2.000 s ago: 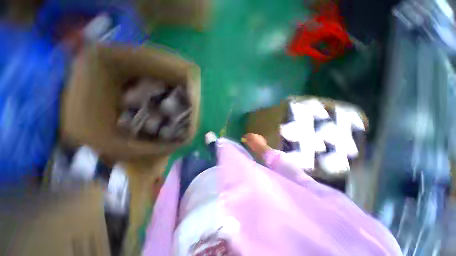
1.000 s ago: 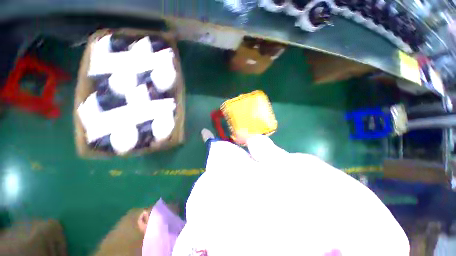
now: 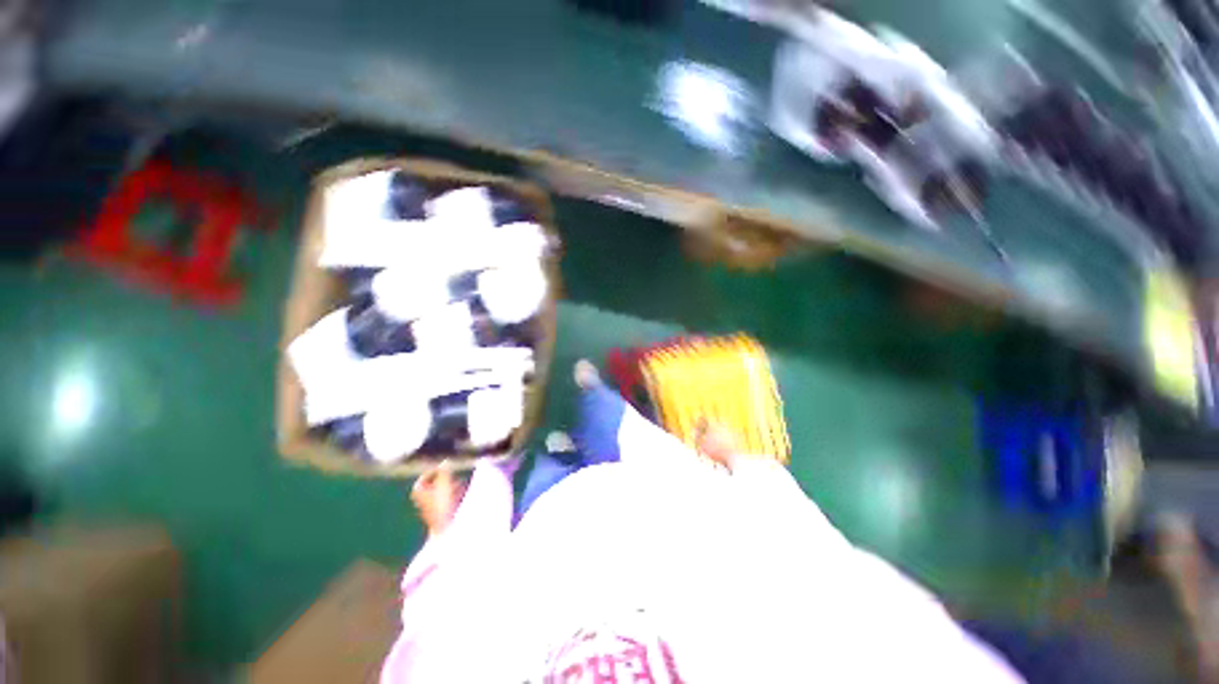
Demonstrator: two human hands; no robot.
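Observation:
An open brown carton [image 3: 285, 388] stands left of centre, packed with rows of white-and-black camera units [image 3: 441, 327]. My left hand [image 3: 435, 497] is small and blurred at the carton's near edge; whether it touches or grips the rim cannot be told. A yellow-topped stool with red below [image 3: 729, 388] stands right of my feet. My right hand [image 3: 715, 444] overlaps the stool top's near edge; blur hides its fingers and any grip.
A long dark-green bench [image 3: 535, 114] crosses the top, with open white housings [image 3: 876, 114] on it. A red stool [image 3: 174, 234] is at left, a blue stool [image 3: 1040, 454] at right. Brown cartons [image 3: 87, 601] are at lower left. A yellow patch [image 3: 1171, 334] is on the bench's right.
The view has swung to the bench and packed carton. Since one second ago, my left hand has come up to the carton's near edge. My right hand stays by the yellow stool.

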